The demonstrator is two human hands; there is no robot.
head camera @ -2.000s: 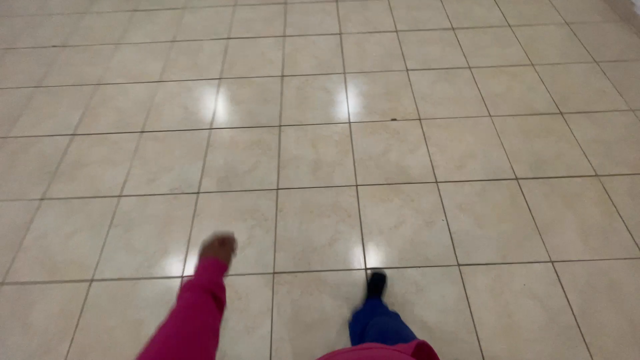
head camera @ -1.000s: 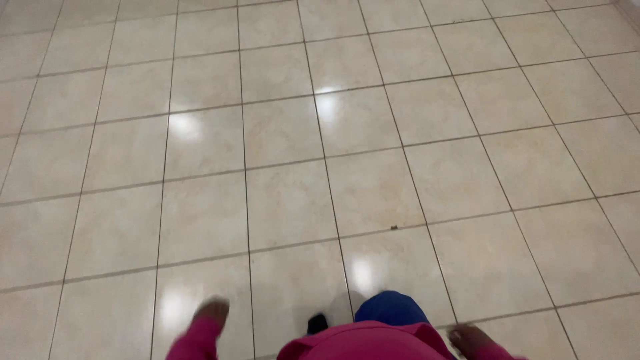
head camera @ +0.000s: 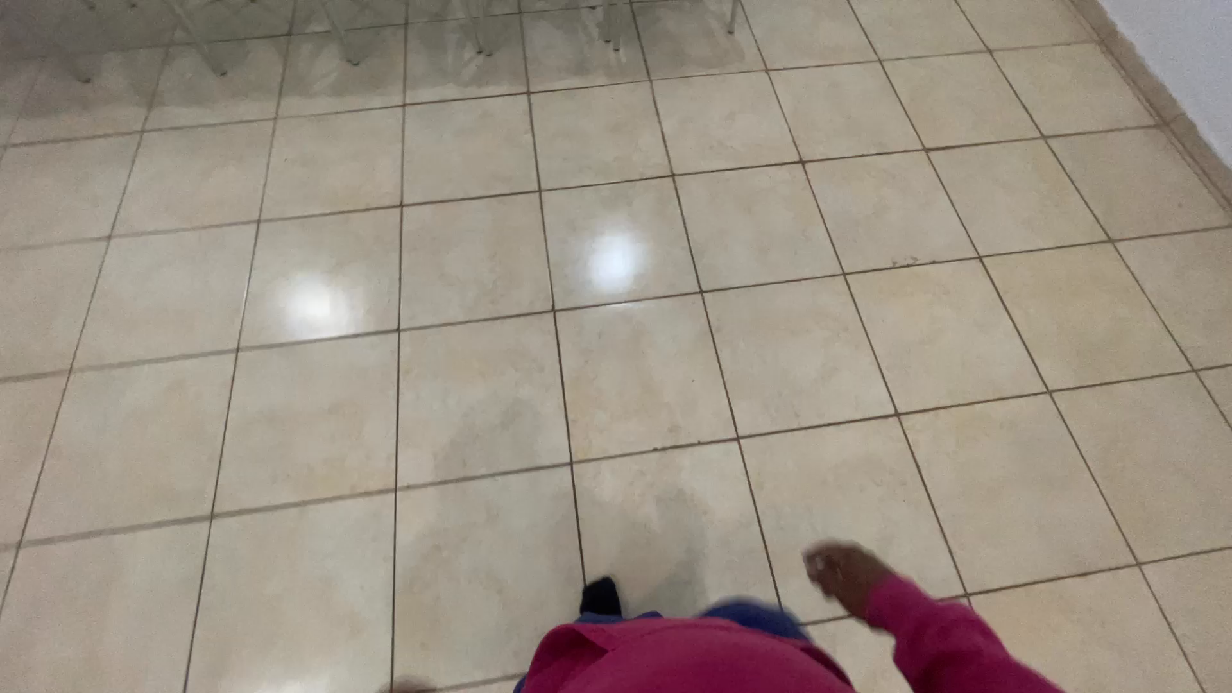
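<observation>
My right hand (head camera: 847, 576) hangs over the tiled floor (head camera: 654, 375) at the lower right, blurred, its fingers loosely curled; I see nothing held in it. A small part of my left hand (head camera: 409, 686) shows at the bottom edge, left of my pink top (head camera: 674, 659); its fingers cannot be made out. Below the top, a dark shoe tip (head camera: 602, 597) and a blue trouser knee (head camera: 756, 616) are visible.
Thin metal legs (head camera: 342, 34), seemingly of a row of chairs, stand along the top edge. A white wall (head camera: 1179, 67) with a tiled skirting (head camera: 1145, 91) runs down the upper right. Ceiling light reflects off the tiles.
My right hand has come forward into view, while my left hand has dropped back to the bottom edge. The view has moved across the floor; metal legs now show at the top.
</observation>
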